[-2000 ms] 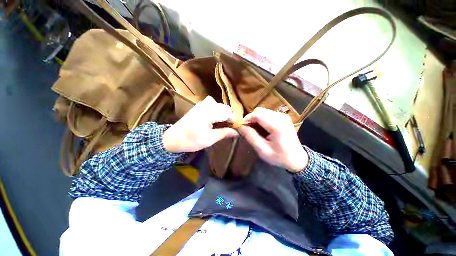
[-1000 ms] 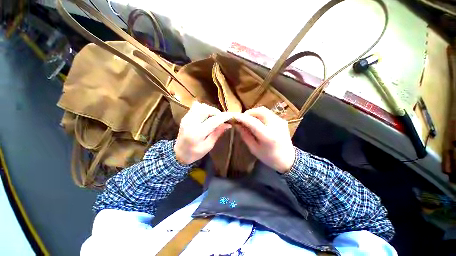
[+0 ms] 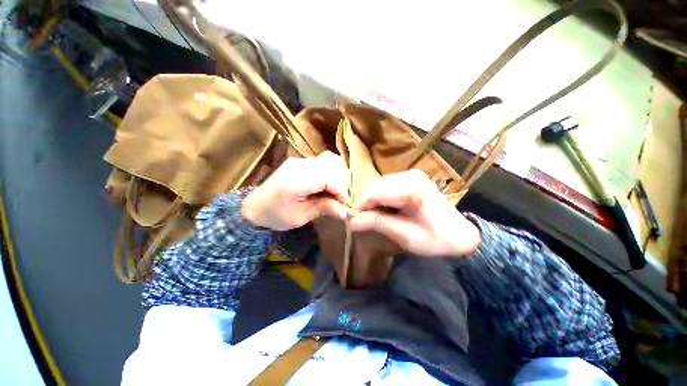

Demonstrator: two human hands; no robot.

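An open tan-brown tote bag [image 3: 369,260] sits upright on my lap, its side seam facing me. A lighter-edged inner divider [image 3: 360,158] stands in its middle. My left hand [image 3: 297,192] and my right hand [image 3: 418,215] meet at the near top edge and pinch it between the fingertips, at the top of the side seam. The fingers hide the exact spot. Long tan handles [image 3: 482,79] rise on both sides of the bag; the right ones arch over the bench.
A slumped tan bag heap [image 3: 192,136] lies to the left. The pale bench [image 3: 452,45] holds a hammer [image 3: 591,170], a thin dark pen-like tool [image 3: 646,207] and dark-red strips [image 3: 569,194] along its edge. A dark grey apron [image 3: 392,313] covers my lap.
The view has shifted. My hands have gone from close together with raised fingers to flatter, with the fingertips lower at the seam. The handles have swayed a little.
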